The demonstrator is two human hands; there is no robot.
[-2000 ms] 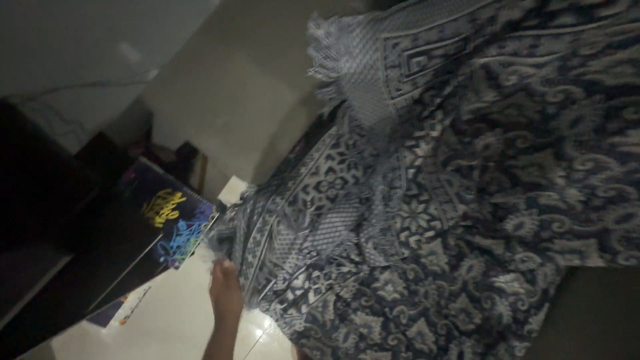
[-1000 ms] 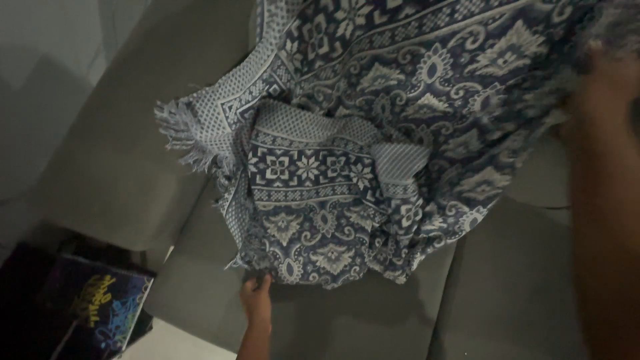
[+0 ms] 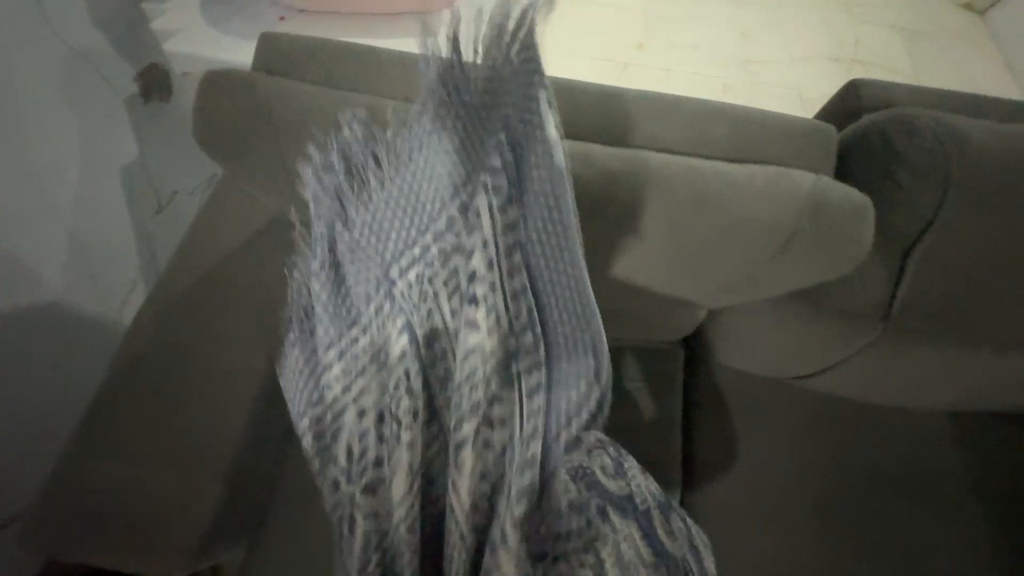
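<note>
A blue-grey and white patterned woven throw with fringed ends fills the middle of the head view, blurred by motion. It hangs in long lengthwise folds, its fringe up at the top edge of the view. At the lower right, part of the cloth bunches into a rounded fold. Behind it stands a grey upholstered sofa. Neither of my hands shows; whatever holds the cloth is out of view or hidden by it.
The sofa's backrest and cushions run across the view, with a rounded arm section at the right. Pale floor tiles lie beyond the backrest. A pink object is cut off by the top edge. A pale wall is at the left.
The throw, spread wide over the sofa a second ago, is now gathered into lengthwise folds. Both hands have left the view. The view has swung considerably.
</note>
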